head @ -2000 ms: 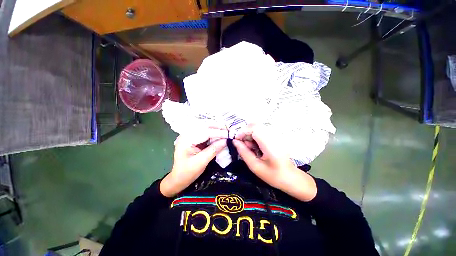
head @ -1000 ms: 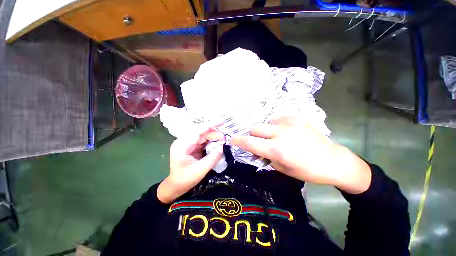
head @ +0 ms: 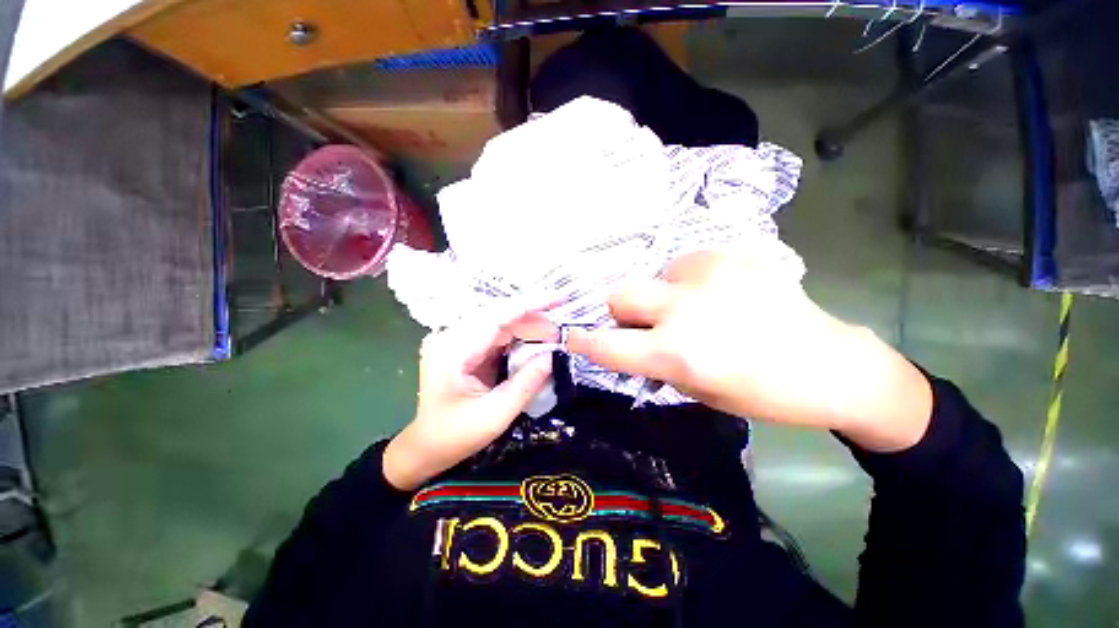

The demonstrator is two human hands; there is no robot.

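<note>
A crumpled white garment with thin dark stripes (head: 552, 184) lies bunched on the lap, plain white where overexposed. My left hand (head: 472, 386) pinches a small fold of it at the edge nearest my body. A narrow dark trim (head: 563, 371) hangs at the left fingertips, against the white cloth. My right hand (head: 724, 350) lies over the cloth to the right, its index finger and thumb reaching to the fold beside the left fingertips. Whether the right fingers hold a needle or thread is too small to see.
A red lined waste bin (head: 338, 212) stands at left beside a grey cloth-covered stand (head: 104, 221). An orange wood drawer (head: 307, 55) is above. Wire hangers (head: 908, 25) hang at top right. Another grey stand (head: 1086, 160) holds striped cloth.
My right hand has moved from pinching beside the left one to lying farther right, palm over the cloth. My left hand keeps its pinch. More stripes show near the fingers.
</note>
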